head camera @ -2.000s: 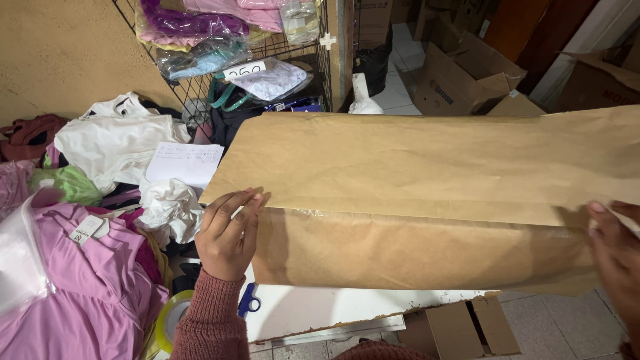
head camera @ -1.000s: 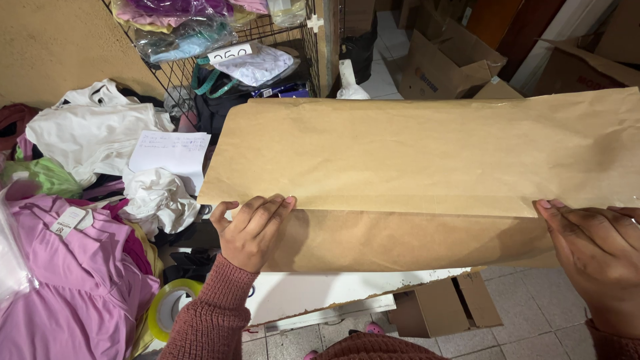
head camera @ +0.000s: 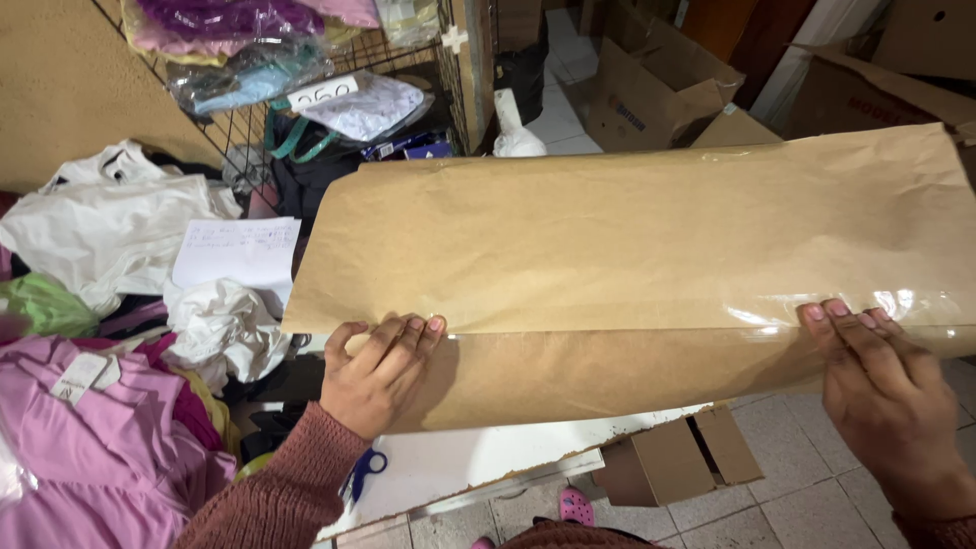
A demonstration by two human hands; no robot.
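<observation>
A long parcel wrapped in brown kraft paper [head camera: 579,236] lies across the white table [head camera: 457,457]. Clear tape [head camera: 770,313] shines along the paper's lower seam at the right. My left hand [head camera: 381,366] rests on the seam near the left end, fingertips on the paper's edge. My right hand [head camera: 884,374] presses its fingertips on the taped seam farther right. Both hands touch the paper without closing around it. Blue-handled scissors [head camera: 367,467] lie on the table below my left wrist, partly hidden by the sleeve.
Pink clothing [head camera: 99,450], white garments [head camera: 114,229] and a handwritten sheet [head camera: 236,255] are heaped at left. A wire rack [head camera: 343,61] with bagged clothes stands behind. Open cardboard boxes [head camera: 648,91] are at the back right; another cardboard box [head camera: 679,465] sits on the tiled floor.
My right hand has moved inward from the parcel's far right and now lies on the seam. My left hand stays near the left end. The yellow tape roll is now mostly hidden.
</observation>
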